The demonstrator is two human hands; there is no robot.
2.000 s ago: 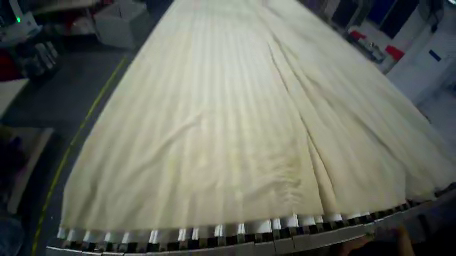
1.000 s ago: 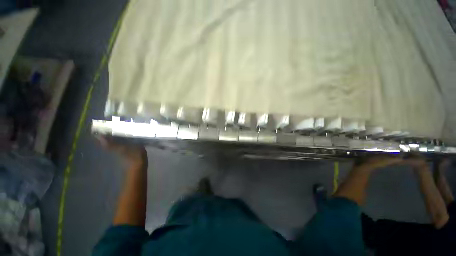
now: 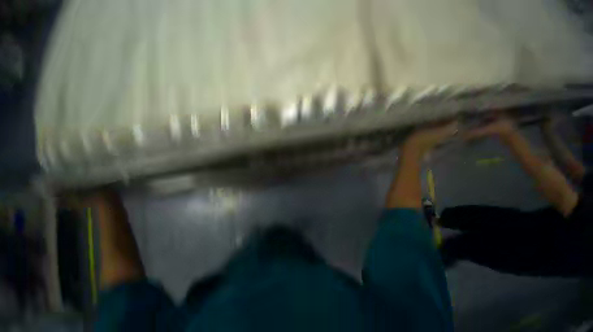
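Note:
The cream cover cloth [image 3: 260, 52] lies over the rack top and fills the upper view. Scalloped white ends of pleated pieces [image 3: 224, 118] show along its near edge. The rack end rail [image 3: 260, 139] runs across the rack's short end, blurred and tilted up to the right. My left hand [image 3: 84, 196] is at the rail's left end, blurred, its fingers hidden under it. My right hand [image 3: 432, 133] grips the rail right of the middle, fingers partly hidden.
Another person in dark clothes [image 3: 513, 240] stands at the right, with hands [image 3: 497, 126] at the rail beside my right hand. The grey floor [image 3: 188, 227] shows below the rail, with yellow lines [image 3: 91, 253] at left and right. Dark blurred items are at the far left.
The view has turned, so the rail now slants and its left end sits lower and further left. Both my hands stay at the rail. More of the other person shows.

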